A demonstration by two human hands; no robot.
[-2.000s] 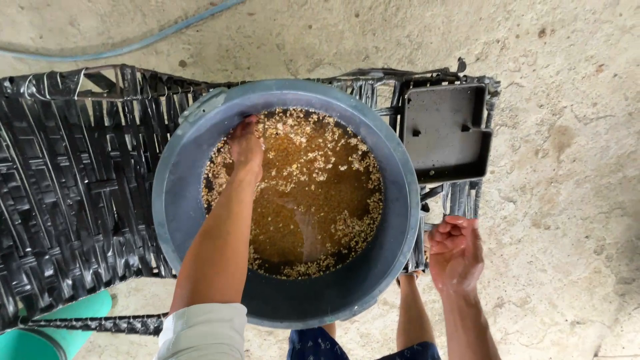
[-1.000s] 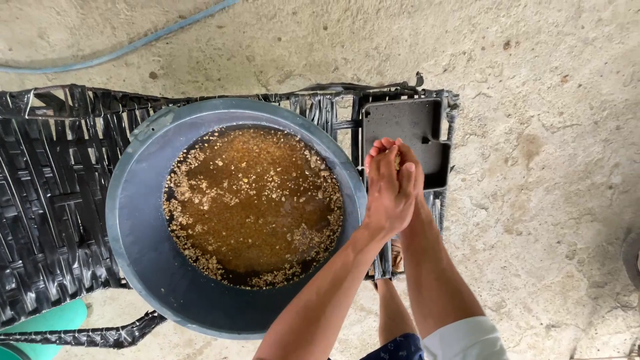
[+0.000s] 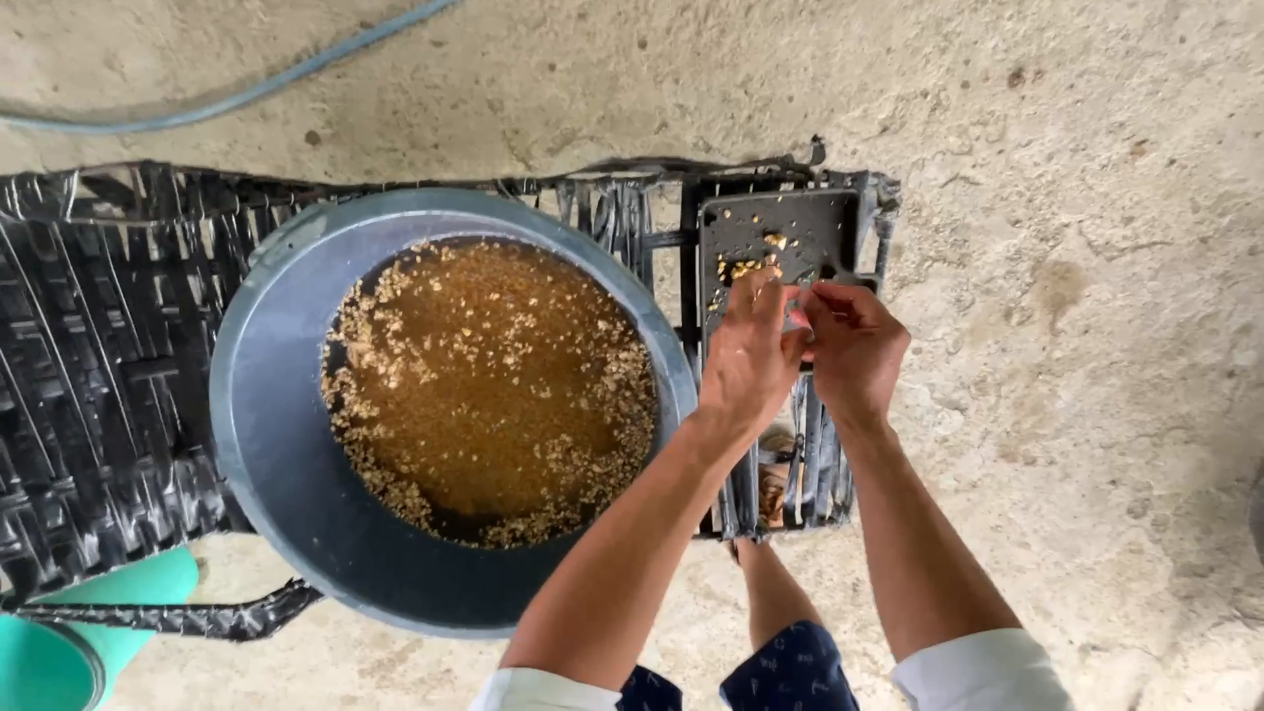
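Observation:
A large grey plastic tub (image 3: 286,444) of water stands left of my hands, with corn-like grains (image 3: 494,395) under and on the water. To its right lies a small black tray (image 3: 820,212), where wet yellowish grain bits (image 3: 746,269) are scattered. My left hand (image 3: 752,346) is over the tray, its fingers bent; whether grains are in it cannot be told. Beside it, my right hand (image 3: 854,341) has its fingers curled toward the left hand's fingers, and what lies between them is hidden.
Tub and tray rest on a bench woven from black strips (image 3: 109,375). A blue hose (image 3: 267,89) lies on the concrete floor (image 3: 1066,346) at the upper left. A green container (image 3: 49,657) lies at the lower left. My leg shows below the bench.
My left hand has come out of the tub to the tray. Both hands were together above the tray a second ago; now they are lower, and grain bits lie in the tray, which was bare at first.

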